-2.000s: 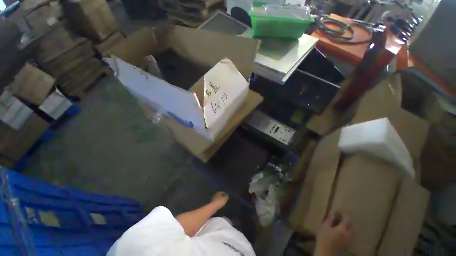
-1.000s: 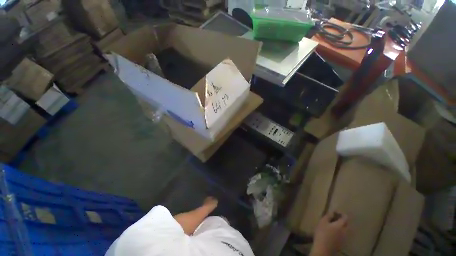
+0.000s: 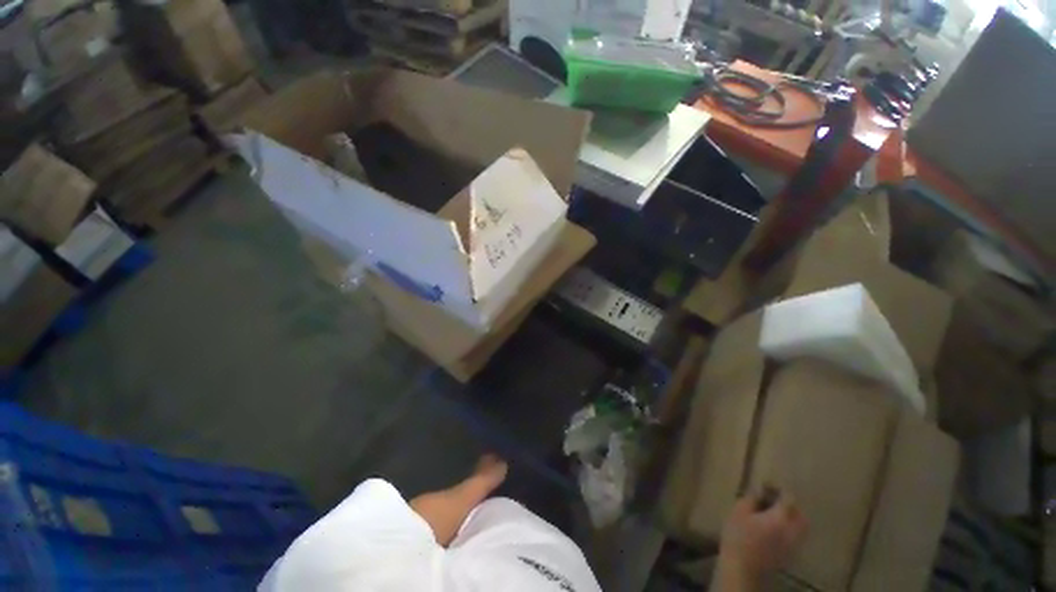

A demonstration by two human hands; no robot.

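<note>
My right hand point(image 3: 762, 530) rests on the top of a brown cardboard carton point(image 3: 816, 463) at the lower right, fingers curled; I cannot tell whether it holds anything. A white foam block point(image 3: 840, 335) lies on the far part of that carton. My left hand point(image 3: 486, 474) is small and blurred at the bottom centre, beyond the white shirt; its fingers cannot be made out. A large open carton with white flaps point(image 3: 510, 226) stands beyond it, handwriting on one flap.
A blue plastic stack point(image 3: 139, 509) is at the lower left. A crumpled clear bag point(image 3: 602, 463) lies between the cartons. A green tray point(image 3: 625, 79) and an orange surface with cable point(image 3: 764, 121) are at the back. Stacked cartons and pallets point(image 3: 139, 145) are at the upper left.
The view has shifted slightly, so the cartons and foam block sit further left in the picture. My right hand stays on the brown carton; its fingers look slightly more curled.
</note>
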